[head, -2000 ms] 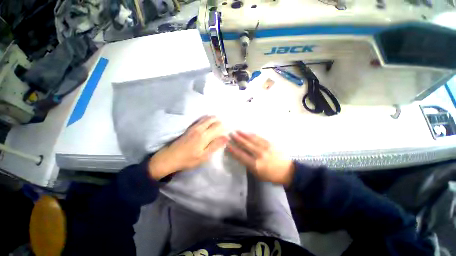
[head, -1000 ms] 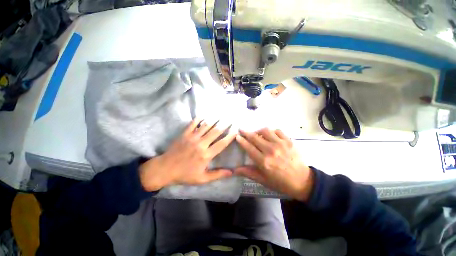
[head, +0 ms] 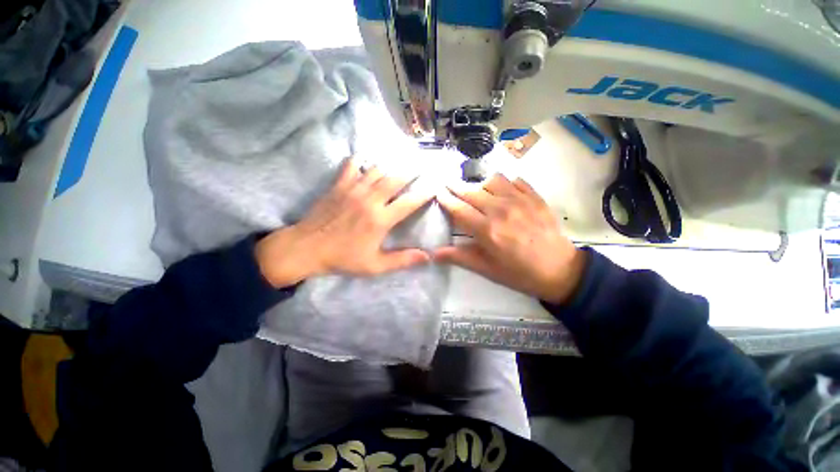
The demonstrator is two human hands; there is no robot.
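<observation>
A light grey knit fabric panel lies on the white machine table, rumpled at the left, its lower part hanging over the front edge. My left hand lies flat on it with fingers spread. My right hand rests at the panel's right edge, index fingertips and thumb tips of both hands nearly meeting. The presser foot area of the sewing machine is just beyond my fingertips. The fabric near the needle is washed out by the lamp, so its edge there is hard to see.
Black-handled scissors lie under the machine arm, beside blue snips and a small tan piece. A blue tape strip is on the table's left. A ruler strip runs along the front edge. Dark fabric lies at upper left.
The view has moved closer to the machine. The panel and both hands have shifted towards the presser foot since one second ago. Two seconds ago, the hands were closer together and less spread.
</observation>
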